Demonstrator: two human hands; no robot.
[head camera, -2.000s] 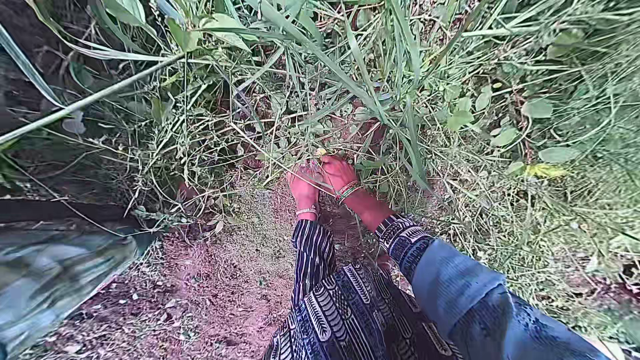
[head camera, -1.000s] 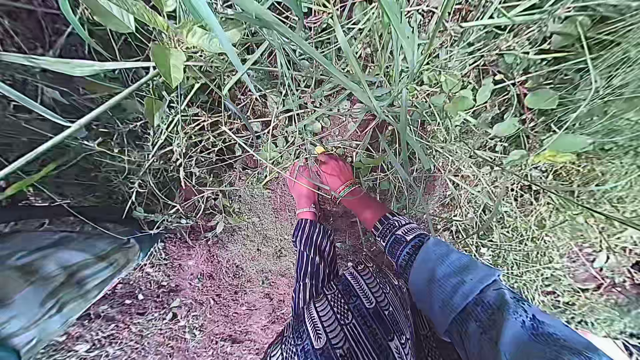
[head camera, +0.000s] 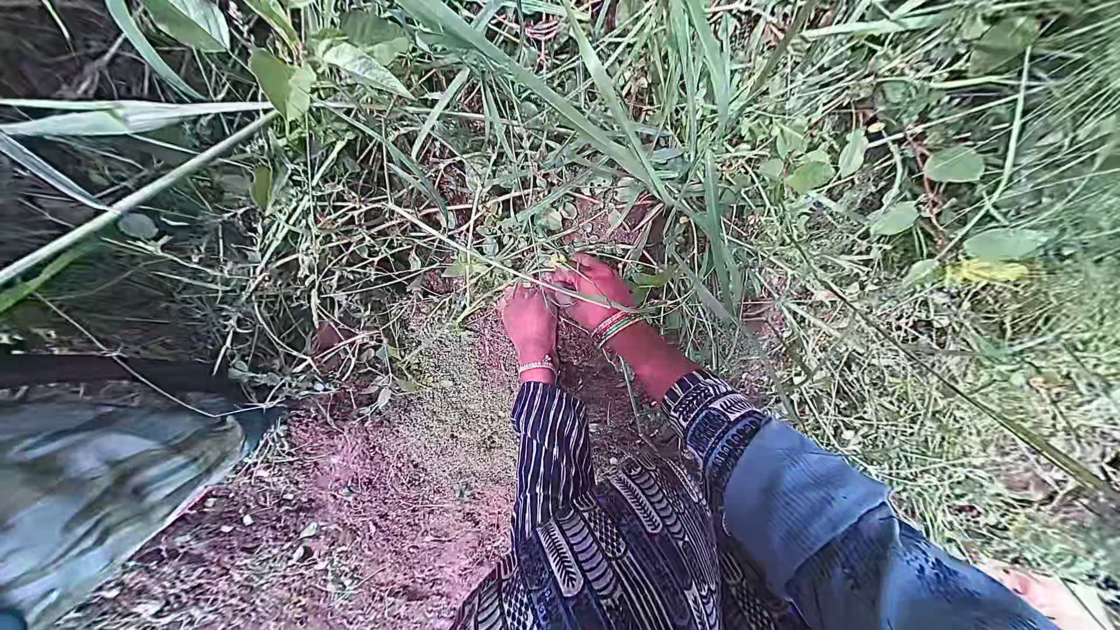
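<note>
My left hand (head camera: 530, 324) and my right hand (head camera: 593, 293) are close together, low at the edge of a patch of grass and weeds (head camera: 525, 210). The fingers of both are curled, and the fingertips are partly hidden by stems and by the hands themselves. A small yellow thing (head camera: 558, 261) shows at the right hand's fingertips; whether it is a flower or part of a tool cannot be told. Thin stems lie around and across both hands. Bangles circle each wrist. What the left fingers grip, if anything, is hidden.
Tall grass blades (head camera: 604, 131) hang over the hands, and a thick pale stalk (head camera: 140, 197) slants in at upper left. A greyish sheet (head camera: 105, 490) with a dark edge lies at lower left. Bare reddish soil (head camera: 367, 507) with plant bits lies between it and the patterned garment (head camera: 621, 551).
Both hands stay close together at nearly the same spot. The view has shifted slightly. Nothing has plainly been picked up or let go.
</note>
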